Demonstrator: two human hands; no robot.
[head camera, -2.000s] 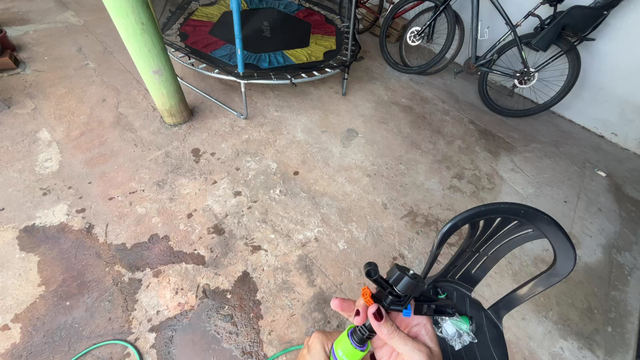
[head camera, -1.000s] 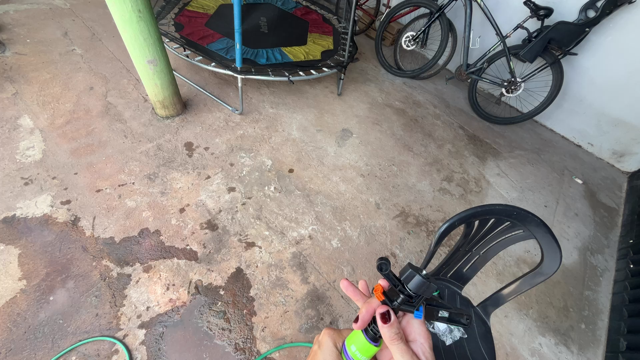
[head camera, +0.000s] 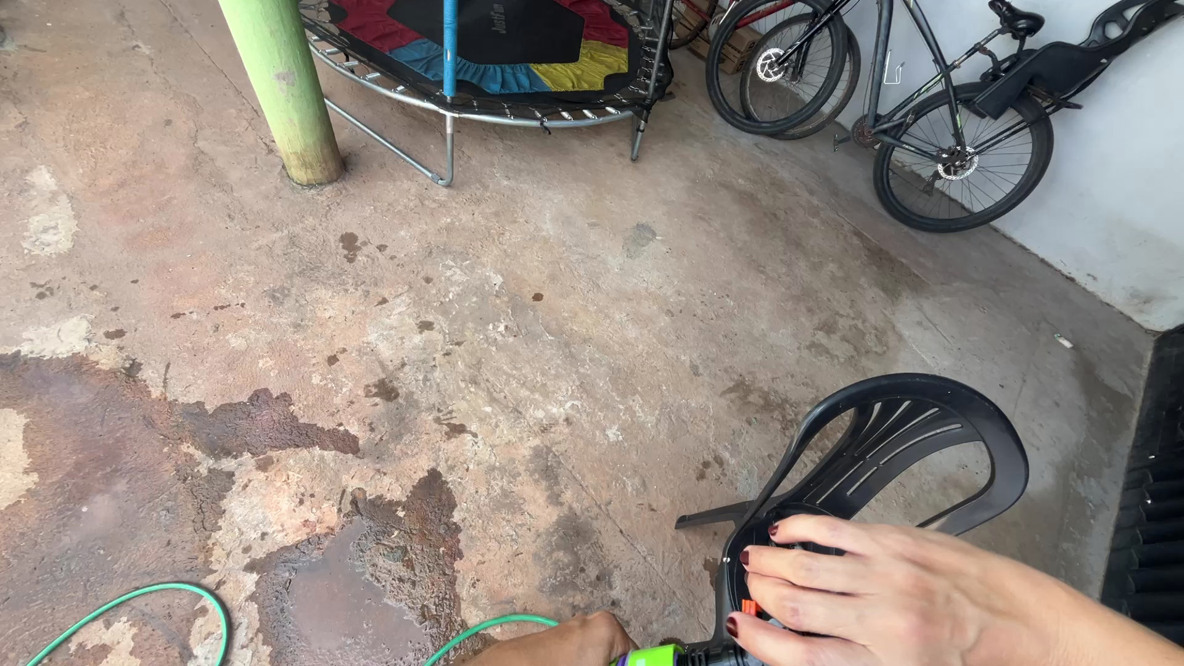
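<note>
At the bottom edge my left hand (head camera: 578, 640) is closed around a bright green and purple tool or bottle (head camera: 653, 656), mostly cut off by the frame. A black fitting joins its right end. My right hand (head camera: 860, 587) lies palm down over a black part with an orange piece (head camera: 749, 607), fingers slightly spread and curled on it. Most of that part is hidden beneath the fingers. Directly behind the right hand stands a black plastic armchair (head camera: 1004, 462).
A green hose (head camera: 222, 615) lies on the stained concrete floor (head camera: 555, 370). Farther off are a green post (head camera: 287, 92), a trampoline (head camera: 518, 116) and bicycles (head camera: 962, 162) by a white wall (head camera: 1101, 213). Dark ridged material (head camera: 1156, 518) borders the right.
My right hand has moved from pinching the black and orange part from below to covering it from above. The held things sit lower in view, and my left hand is now lower too.
</note>
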